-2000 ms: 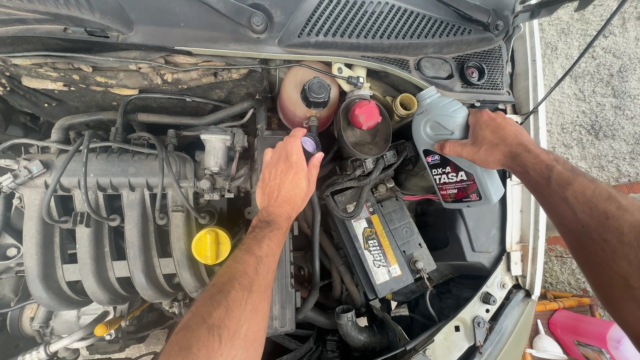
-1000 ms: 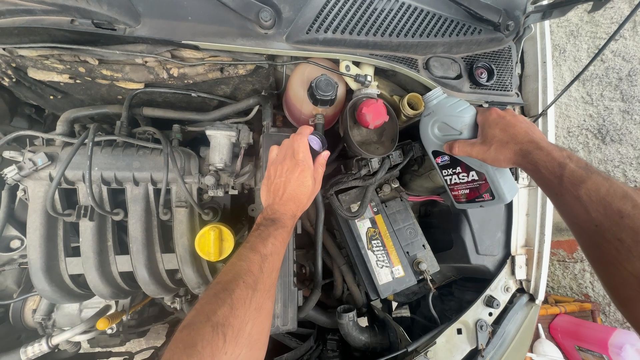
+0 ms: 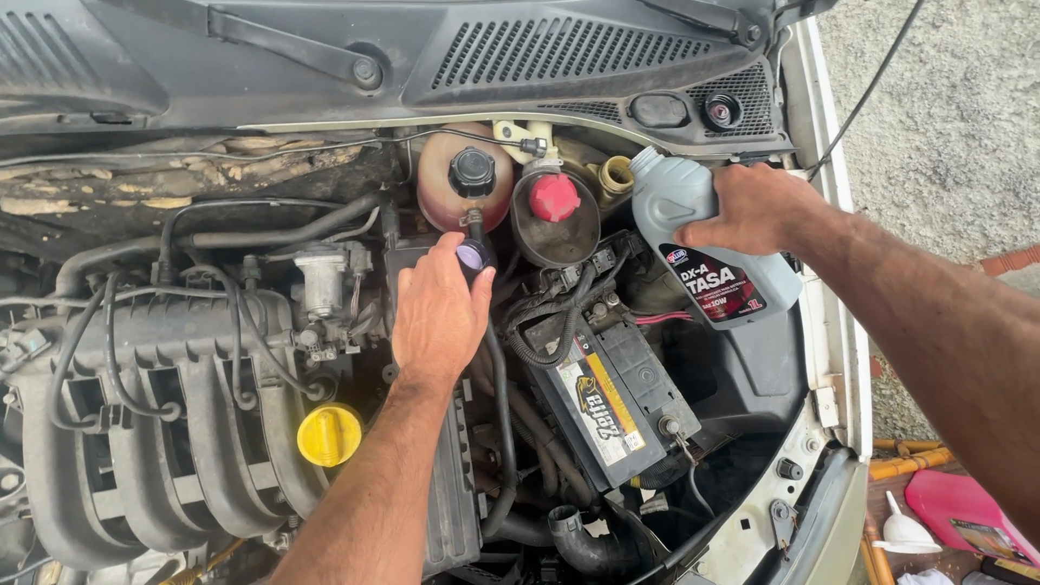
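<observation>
My left hand holds a small dark cap with a purple inside between thumb and fingers, just below the coolant expansion tank with its black cap. My right hand grips a grey plastic fluid bottle by its upper side. The bottle is uncapped and tilted, its mouth up and to the left, beside an open yellowish filler neck. No liquid is seen coming out. A reservoir with a red cap sits between the tank and that neck.
A car battery lies below the reservoirs. The engine's intake manifold and yellow oil filler cap are at left. A black cap rests on the cowl grille. Outside the fender are a white funnel and a pink container.
</observation>
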